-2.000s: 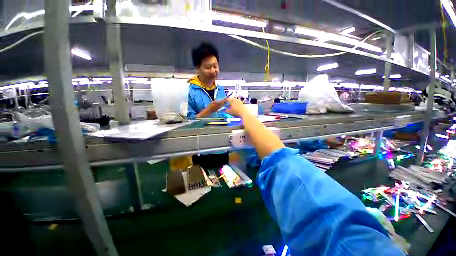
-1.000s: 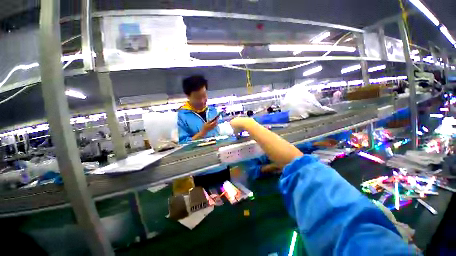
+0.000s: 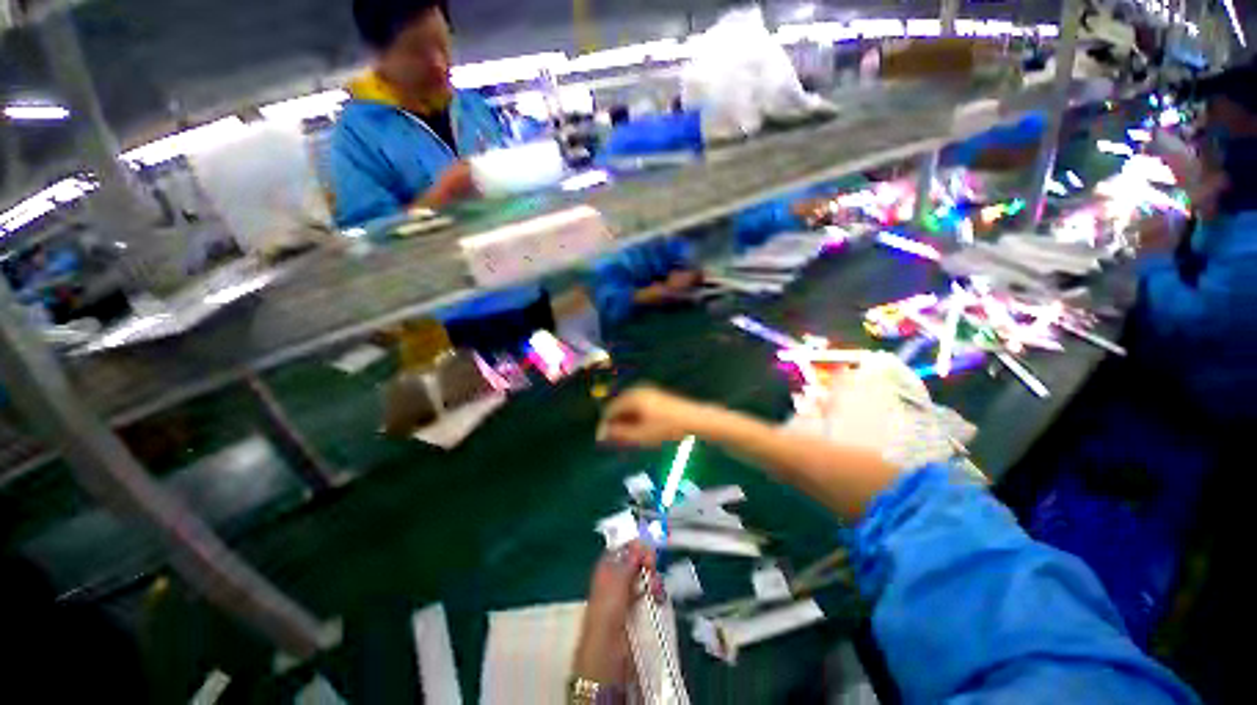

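Note:
My left hand [image 3: 609, 627] is at the bottom centre, closed around pale flat strips [image 3: 653, 647] that point up and away. My right hand [image 3: 648, 417] is above the dark green belt, ahead of the near pile. Its fingers are curled down and blurred, and I cannot see anything in it. A lit LED stick [image 3: 677, 471] glows green-white between the hands. Small white pieces [image 3: 619, 529] lie at the strips' far end. Short white strips [image 3: 772, 627] lie loose to the right of my left hand. A white sheet [image 3: 531, 654] lies to its left.
Crumpled white sheets [image 3: 882, 406] lie to the right, with a heap of glowing bars [image 3: 958, 331] beyond. A small open carton [image 3: 438, 400] stands across the belt. A metal shelf [image 3: 345, 296] spans above, with a socket strip [image 3: 535, 245]. A person in blue [image 3: 393, 152] stands behind it; another [image 3: 1213, 303] is at right.
My right hand has come down from the shelf to over the belt. The view has tilted down, and my left hand with strips and the near pile now show.

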